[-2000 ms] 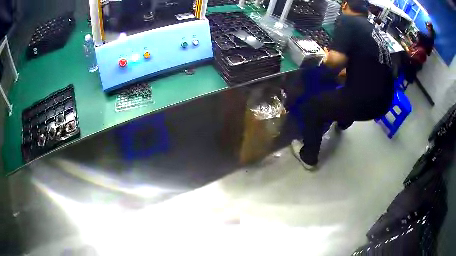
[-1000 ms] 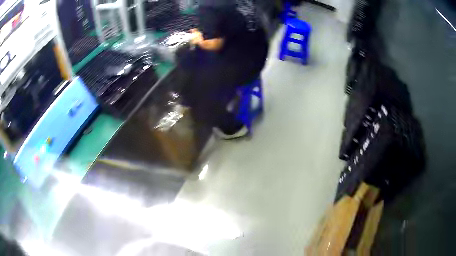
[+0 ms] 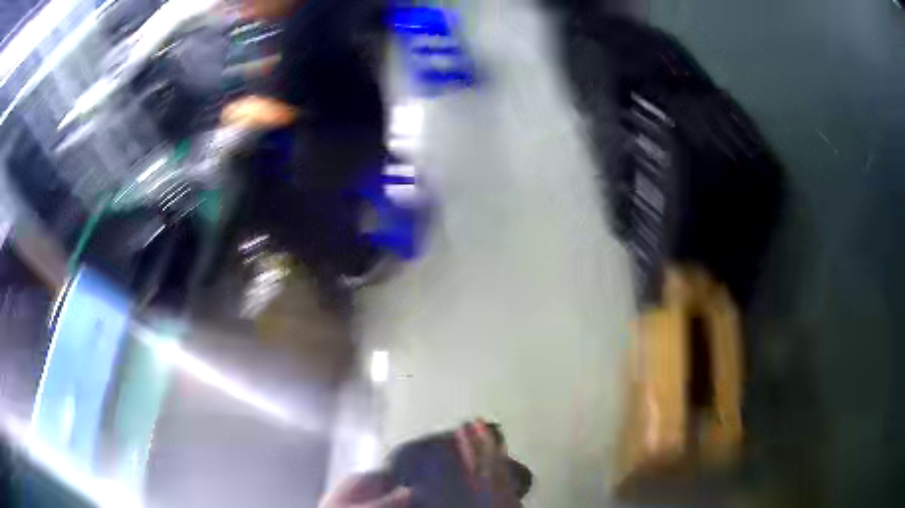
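A dark grey, smooth object (image 3: 433, 470) shows at the bottom edge, blurred and cut off, so I cannot tell what it is. My left hand (image 3: 369, 491) is at its left edge, mostly out of the picture, with a thumb or finger on it. My right hand (image 3: 482, 458) is at its right side, with fingers over it. Both hands appear to hold the object above the floor. Their lower parts are cut off.
The blue machine panel (image 3: 81, 362) and green bench (image 3: 139, 397) are at left. A dark-clothed person (image 3: 323, 149) is beyond, near blue stools (image 3: 432, 45). An open brown carton (image 3: 660, 387) and black stacks (image 3: 695, 169) stand at right on the grey floor (image 3: 506, 268).
The view has swung right and down, away from the machine. Both hands and the dark object have come into view at the bottom. The carton shows more fully.
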